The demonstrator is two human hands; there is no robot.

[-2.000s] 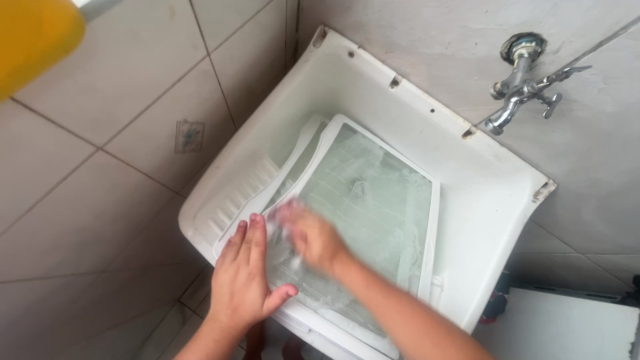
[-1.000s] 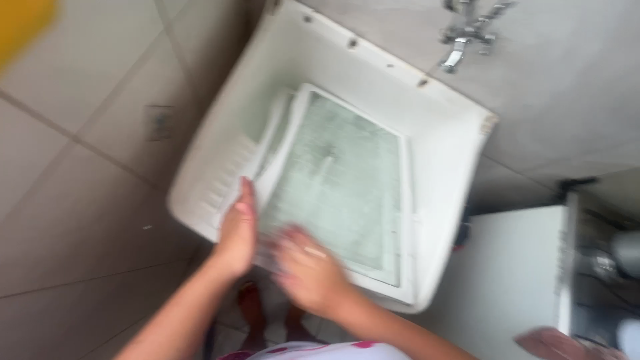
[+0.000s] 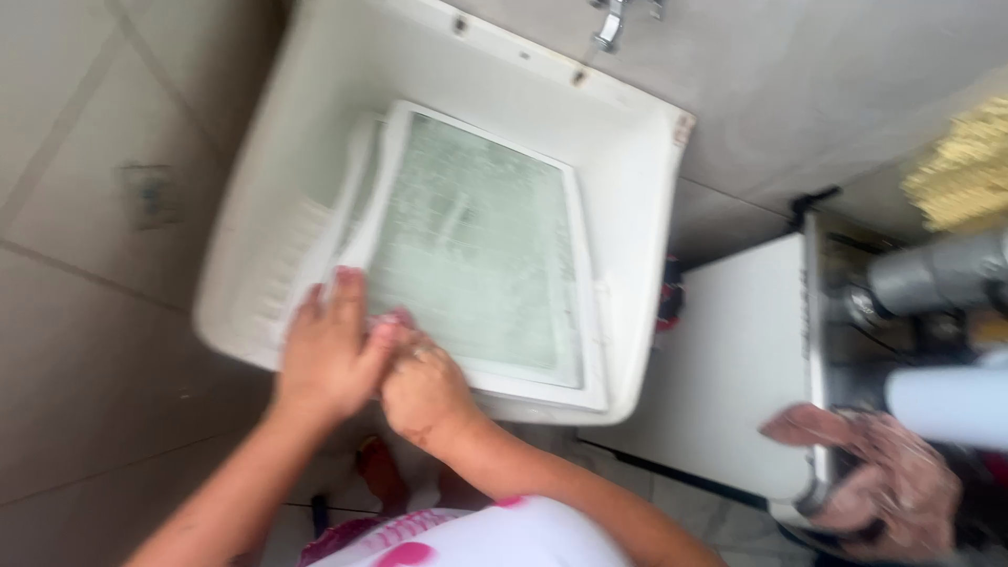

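Observation:
A glass shelf with a white plastic frame [image 3: 472, 252] lies tilted in a white plastic laundry sink [image 3: 630, 236], its glass wet and streaked. Part of a second white-framed panel [image 3: 354, 181] shows beneath its left side. My left hand [image 3: 327, 354] rests on the lower left corner of the frame, fingers extended. Close against it, my right hand [image 3: 421, 378] is curled at the shelf's near edge; blur and the fingers hide whether something small is inside it. Ribbed washboard ridges [image 3: 291, 260] line the sink's left side.
A metal tap [image 3: 610, 31] is on the wall behind the sink. To the right stand a white appliance [image 3: 732, 354], grey pipe [image 3: 937, 272], a pinkish cloth [image 3: 890, 480] and a yellow textured item [image 3: 961, 165]. Tiled wall [image 3: 94, 354] borders the left.
My right hand has moved from over the glass to the shelf's near left corner, beside my left hand. The view has shifted toward the right, bringing the appliance and cloth into sight.

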